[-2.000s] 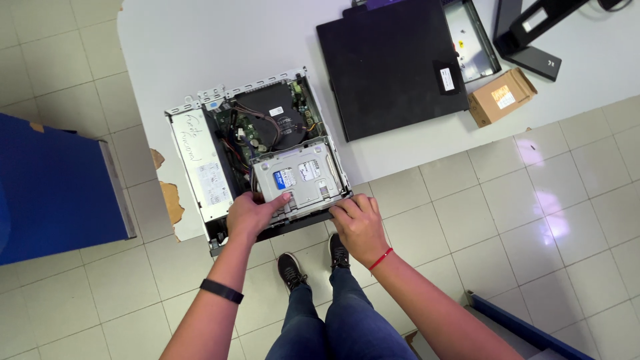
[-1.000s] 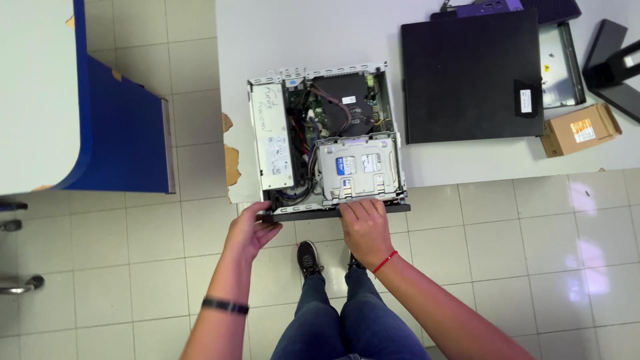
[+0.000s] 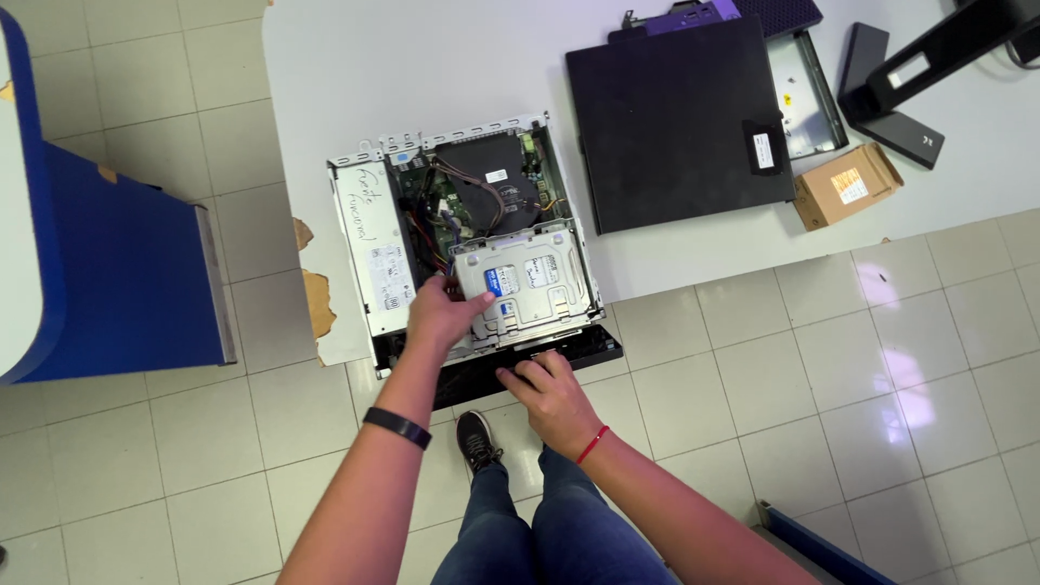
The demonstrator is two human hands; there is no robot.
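Note:
An uncovered desktop computer chassis [image 3: 478, 134] stands at the table's near edge. Its power supply [image 3: 366, 244], bearing handwriting, fills the left side, and a black fan shroud [image 3: 487, 183] lies at the back. My left hand [image 3: 443, 313] rests at the left edge of the metal drive cage [image 3: 532, 280], thumb over it and fingers partly hidden beside the cables. The black front bezel [image 3: 479, 378] is tilted away from the chassis front, with a gap at the right. My right hand [image 3: 552, 394] holds the bezel's edge with its fingertips.
To the right lie a black computer side cover [image 3: 674, 122], a metal tray [image 3: 804, 97], a small cardboard box [image 3: 849, 187] and a black monitor stand [image 3: 886, 97]. The table edge [image 3: 318, 305] is chipped at the left. A blue-sided desk [image 3: 122, 268] stands further left.
The front bezel has swung outward from the chassis front. My left hand has moved from the chassis's front left corner to the drive cage's left side.

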